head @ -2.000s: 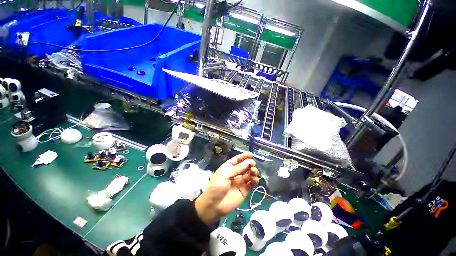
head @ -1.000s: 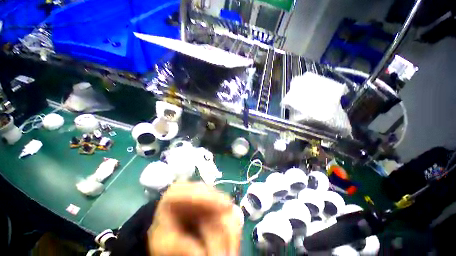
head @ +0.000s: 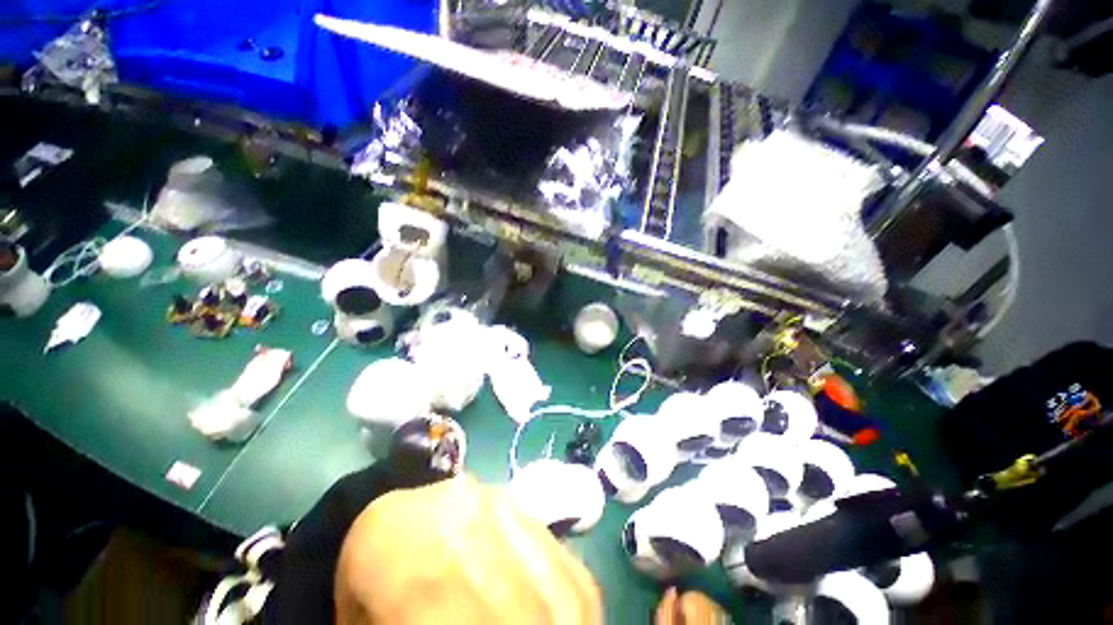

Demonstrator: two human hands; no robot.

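Note:
My left hand [head: 464, 556] is large and blurred at the bottom centre, seen from its back, with a dark sleeve at its left. A small round part, dark with a coloured inside [head: 432, 444], shows at its upper edge and looks held; the fingers are hidden. A bit of skin at the bottom edge, seemingly fingers of my right hand [head: 690, 608], is cut off by the picture. White camera units with black oval faces [head: 677, 532] are massed at the right. White housing shells [head: 391, 393] lie just beyond my left hand.
A white cable [head: 574, 409] loops across the green mat [head: 98, 415]. Small circuit boards [head: 220, 305] lie left of centre. A long black object [head: 842, 543] lies over the units at right. Behind run a railed conveyor [head: 549, 232] with a whitish bag [head: 799, 220] and a blue bin [head: 244, 61].
My left hand came down from the bench middle to the bottom, now back up. The dark round part has appeared at it, and skin shows at the bottom edge. The view has tilted down.

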